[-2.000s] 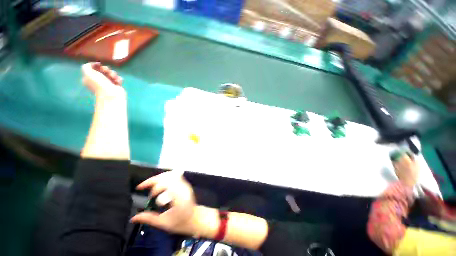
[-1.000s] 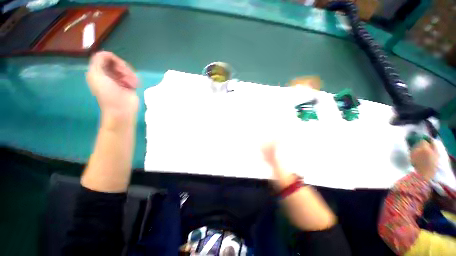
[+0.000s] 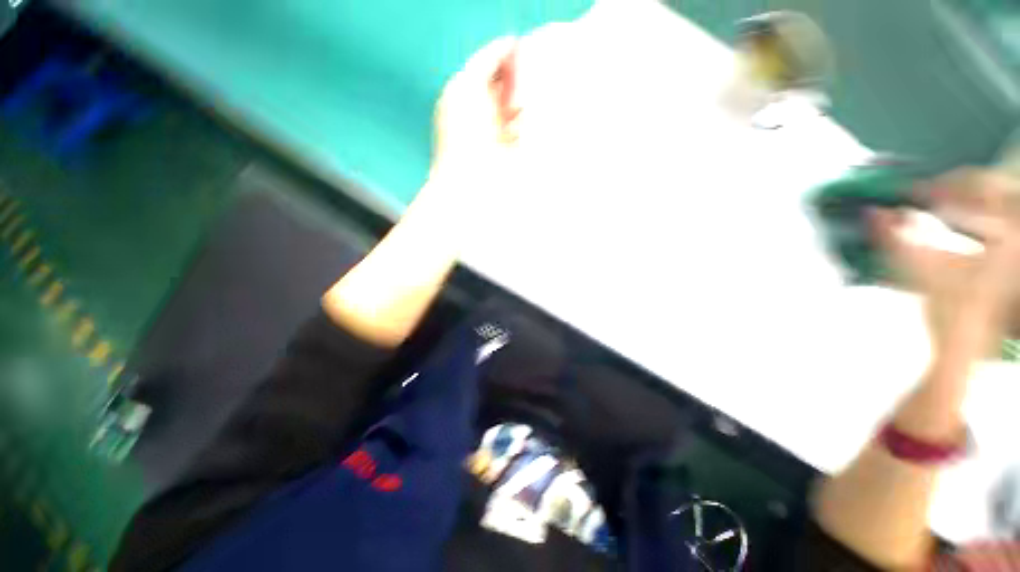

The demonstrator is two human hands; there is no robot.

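My right hand (image 3: 951, 229), with a red wristband, is at the right over the white sheet (image 3: 671, 212) and has its fingers on a green circuit board (image 3: 850, 218); both are blurred. My left hand (image 3: 479, 106) is over the sheet's left part, blurred and overexposed, its fingers curled; whether it holds anything cannot be told. A metal cup (image 3: 789, 50) with yellowish liquid stands at the sheet's far edge.
A large dark flat tray (image 3: 224, 302) lies left of my lap, with a green board (image 3: 120, 427) at its lower corner. The green bench top (image 3: 336, 78) extends at upper left. A patterned sleeve (image 3: 984, 559) shows at lower right.
The view has swung left and down, bringing the dark tray in. My right hand has moved from the sheet's near part to a board. The hose and red-brown tray have left view.
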